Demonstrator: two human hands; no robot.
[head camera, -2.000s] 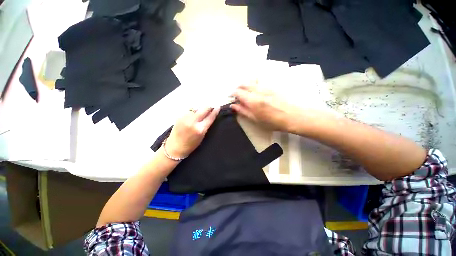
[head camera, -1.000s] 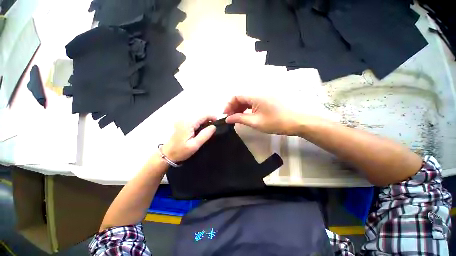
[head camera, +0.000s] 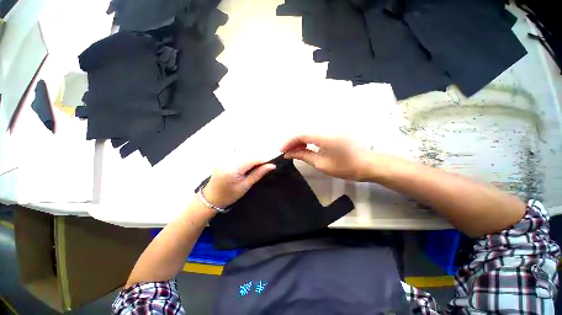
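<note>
A black panel (head camera: 271, 206) lies at the table's near edge against the dark apron, with a short tab (head camera: 338, 210) jutting out on its right side. My left hand (head camera: 237, 183) holds the panel's upper edge between thumb and fingers, and part of the panel's left side is hidden under this hand and wrist. My right hand (head camera: 323, 157) pinches the same edge at its upper right corner, fingertips close to the left hand's. A narrow folded strip (head camera: 278, 159) shows between the fingertips.
A black pile of panels (head camera: 123, 86) lies at left, a larger one (head camera: 419, 49) at upper right. A slim black piece (head camera: 42, 106) and a grey-beige square (head camera: 75, 89) lie at far left. Dark smears (head camera: 487, 147) mark the right side. A cardboard box (head camera: 92, 258) and blue bins (head camera: 212, 247) are below.
Both hands and the panel's upper edge have moved down, closer to the apron. The right hand has shifted slightly right along the edge. Both hands still hold the panel.
</note>
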